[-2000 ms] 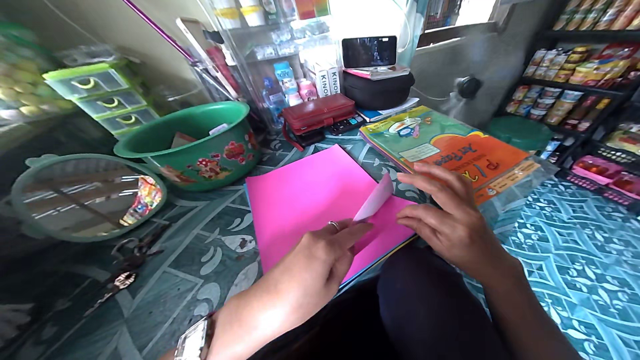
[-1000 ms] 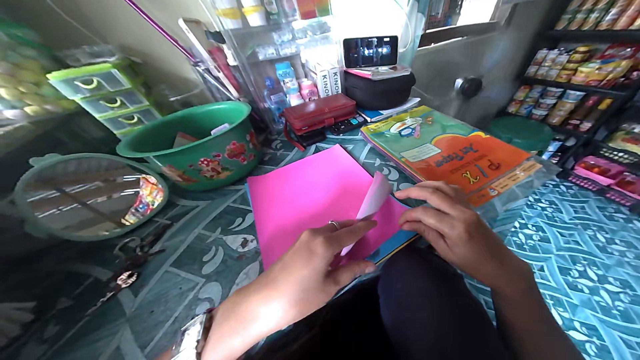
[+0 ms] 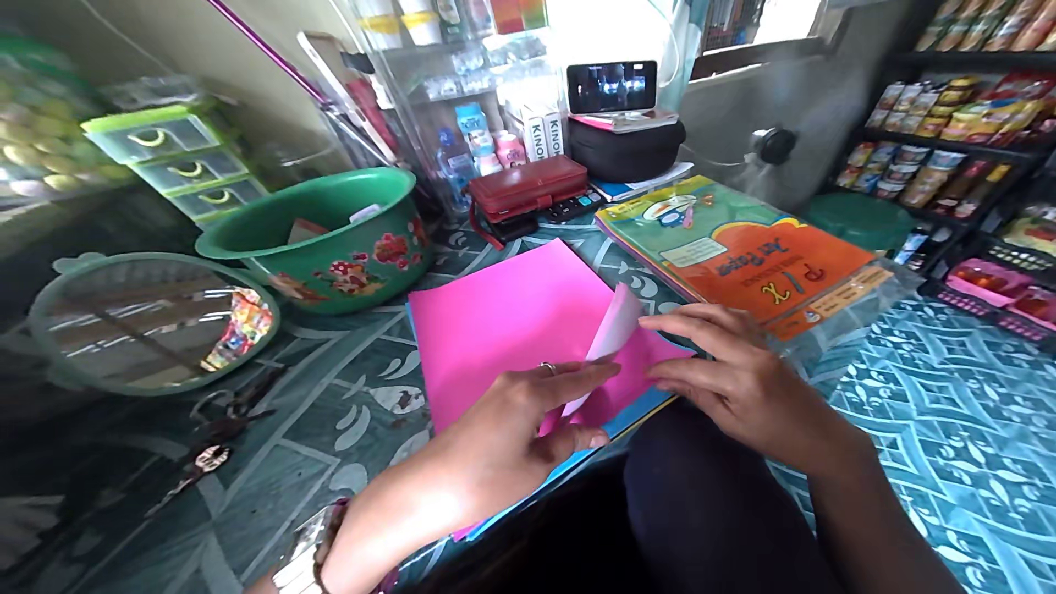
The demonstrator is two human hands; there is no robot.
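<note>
A sheet of pink paper [image 3: 503, 322] lies on a stack of coloured sheets, with a blue one showing along its near edge. Its right part is folded up, showing a pale underside [image 3: 615, 330]. My left hand [image 3: 528, 412], with a ring and a wristwatch, rests on the sheet, its fingers and thumb around the base of the raised fold. My right hand [image 3: 726, 371] is at the right edge of the pink paper, fingertips bent and touching it near the fold. Whether its thumb pinches the paper is hard to tell.
An art paper pad [image 3: 742, 247] lies behind my right hand. Further off are a green basin [image 3: 346, 264], a red wallet [image 3: 528, 186], a calculator [image 3: 575, 205] and a propped phone [image 3: 612, 87]. A round mirror [image 3: 157, 322] and keys [image 3: 223, 425] lie at the left.
The fingers of both hands have shifted slightly along the paper. The blue sheet at the near edge shows more than two seconds ago. The fold stays raised.
</note>
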